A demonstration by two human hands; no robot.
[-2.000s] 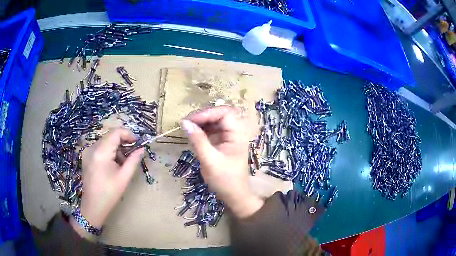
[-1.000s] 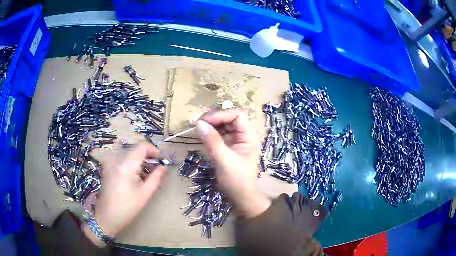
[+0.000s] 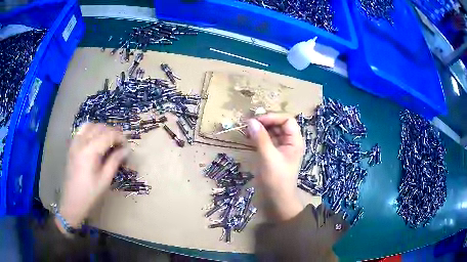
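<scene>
My right hand (image 3: 279,151) holds a thin pale applicator stick (image 3: 231,129) between thumb and fingertips, its tip over the lower left of the stained dispensing pad (image 3: 220,97). A whitish dab (image 3: 260,110) lies on the pad. My left hand (image 3: 94,166) is blurred, over the left heap of small dark metal parts (image 3: 138,100); whether it holds a part cannot be seen. The middle heap (image 3: 230,197) lies on the cardboard sheet (image 3: 169,215) between the hands. The right heap (image 3: 335,153) lies across the sheet's right edge.
A far-right heap (image 3: 421,169) lies on the green bench (image 3: 384,189). A white squeeze bottle (image 3: 302,54) stands by the back blue bin (image 3: 256,23). A blue bin with parts (image 3: 43,102) is at left. A pale rod (image 3: 238,57) and loose parts (image 3: 153,36) lie above the cardboard.
My left hand has moved left, away from the stick, to the left heap. The part seen in its fingers before no longer shows there. The whole view has shifted, with more of the left bin visible.
</scene>
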